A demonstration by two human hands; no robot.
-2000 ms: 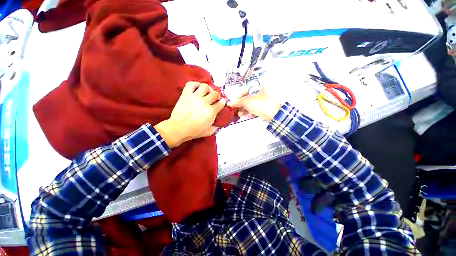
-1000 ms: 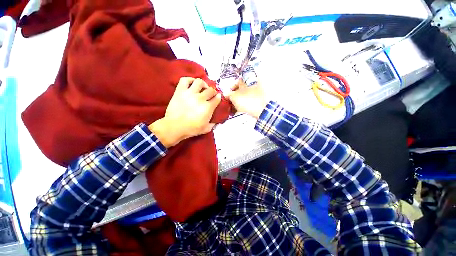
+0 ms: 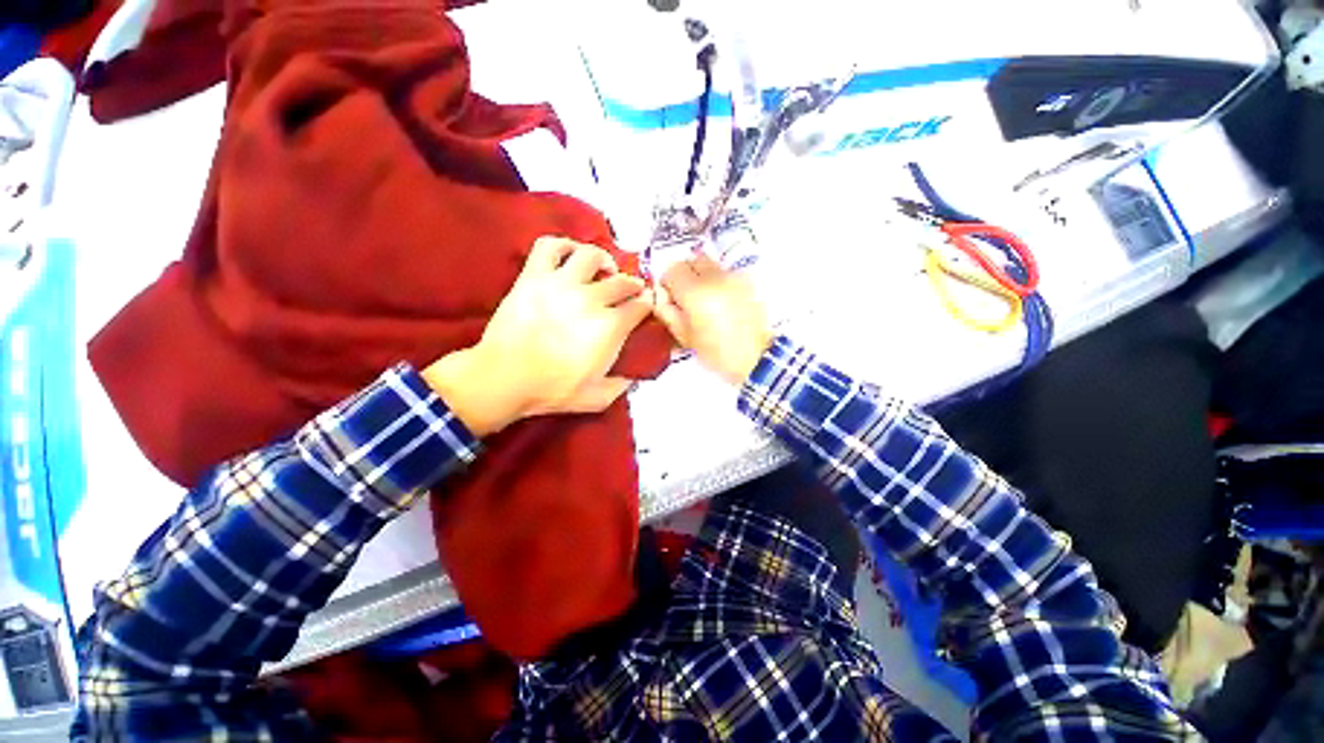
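The rust-red garment piece (image 3: pixel 363 218) lies left of the needle area, and one part hangs over the table's front edge. My left hand (image 3: pixel 559 327) rests on it, with fingertips pinching its folded edge close to the presser foot (image 3: pixel 683 225). My right hand (image 3: pixel 712 308) meets the left at the same edge, its fingertips closed on it. The fingertips hide most of the pinched edge. The needle itself is too blurred to tell.
Scissors with red and yellow handles (image 3: pixel 987 276) lie right of my right hand, by a dark blue cord (image 3: pixel 1037 331). The white JACK machine head (image 3: pixel 871 87) spans the back. A darker red heap (image 3: pixel 167 61) lies behind at left. A scale runs along the table's front edge (image 3: pixel 726 476).
My right hand's fingers have drawn in against the left fingertips, and its wrist sits lower. The garment stays nearly in place. The whole view shifted slightly with the head.
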